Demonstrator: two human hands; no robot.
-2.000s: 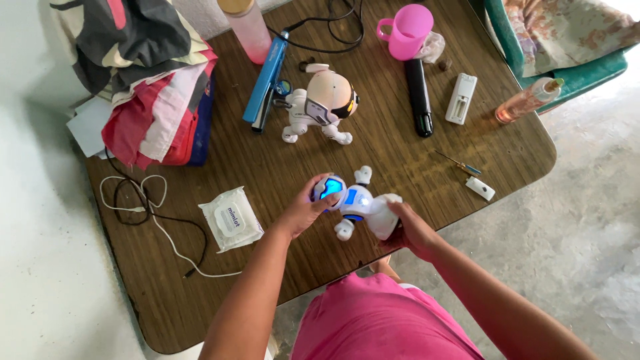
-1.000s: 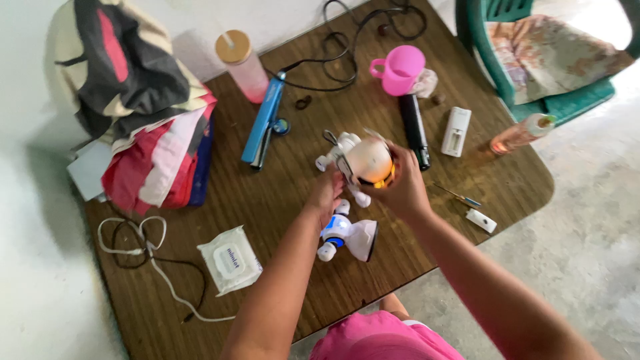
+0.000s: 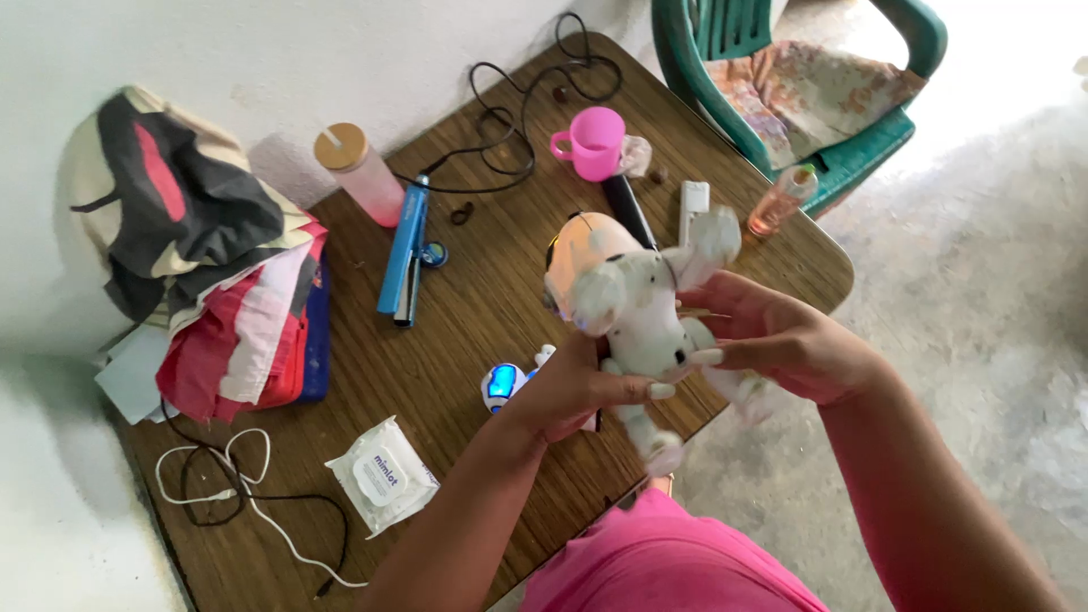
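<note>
A white robot dog toy (image 3: 642, 331) is held up above the table's front edge, tipped with its underside and legs toward the camera; it is slightly blurred. My left hand (image 3: 586, 387) grips its body from the left, thumb across the belly. On the other side my right hand (image 3: 765, 340) touches the toy near a leg, its thumb and fingers around that part. Behind my left hand, a smaller white toy robot (image 3: 503, 387) with a lit blue face lies on the table, mostly hidden by the hand and forearm.
On the wooden table (image 3: 484, 297) are a blue hair straightener (image 3: 404, 255), a pink mug (image 3: 595, 144), a lidded tumbler (image 3: 361, 174), a wipes pack (image 3: 384, 476), cables (image 3: 242, 489) and a small bottle (image 3: 782, 200). Piled cloth (image 3: 204, 255) lies left; a green plastic chair (image 3: 858, 153) stands beyond.
The small robot was in both hands, then lay on the table. The robot dog, standing on the table at first, is now lifted and turned underside toward the camera.
</note>
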